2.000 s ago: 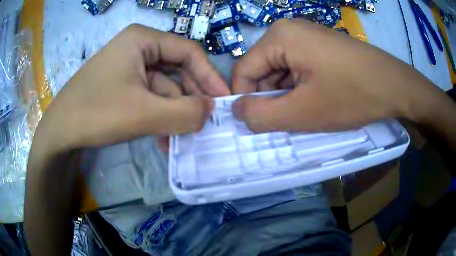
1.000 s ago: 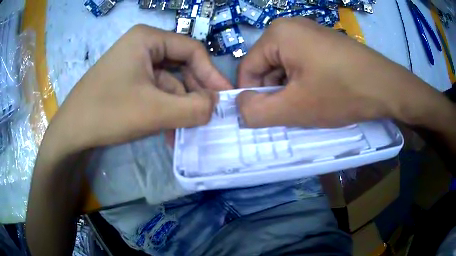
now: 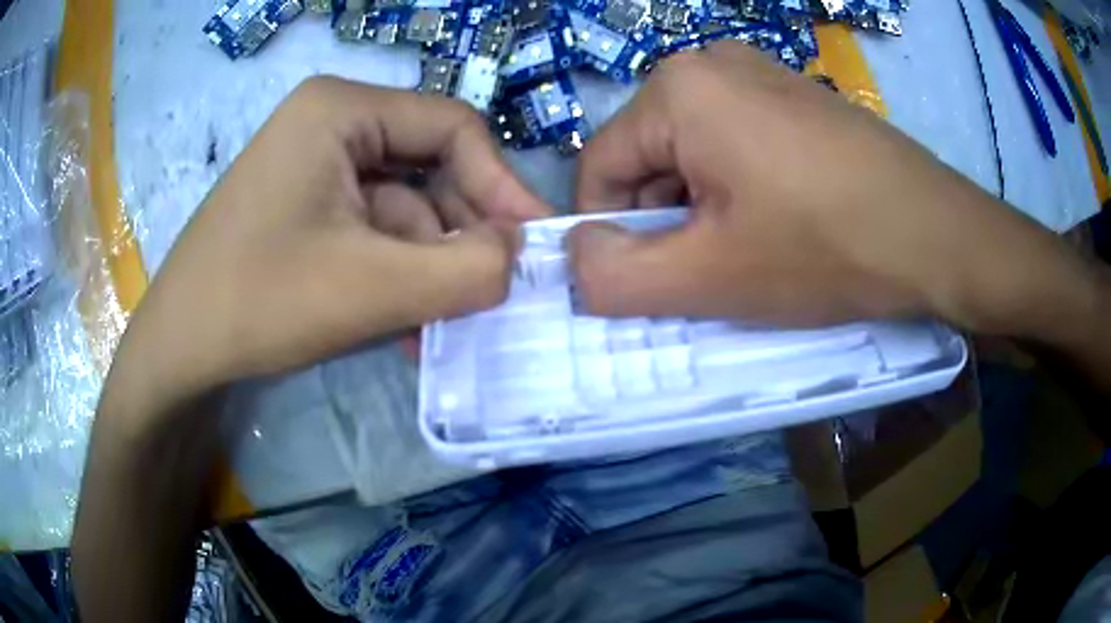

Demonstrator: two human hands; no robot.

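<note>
A white ribbed case shell (image 3: 682, 389) is held open side up above my lap, its long side running left to right. My left hand (image 3: 329, 231) grips its far rim left of the middle, thumb inside and fingers behind. My right hand (image 3: 755, 207) grips the same rim just to the right, thumb pressed inside the shell. A small pale detail shows in the shell between the two thumbs; I cannot tell if it is a separate piece. The fingertips behind the rim are partly hidden.
A heap of blue circuit boards (image 3: 536, 61) lies on the bench beyond my hands. Blue-handled nippers (image 3: 1033, 79) lie at the far right. Crinkled clear plastic (image 3: 73, 341) covers the left side, with orange tape strips (image 3: 104, 170). A cardboard box (image 3: 920, 487) is below right.
The shell has shifted slightly left and its near side has risen compared with the earliest frame. Both hands keep their grip on the far rim, with only small movements.
</note>
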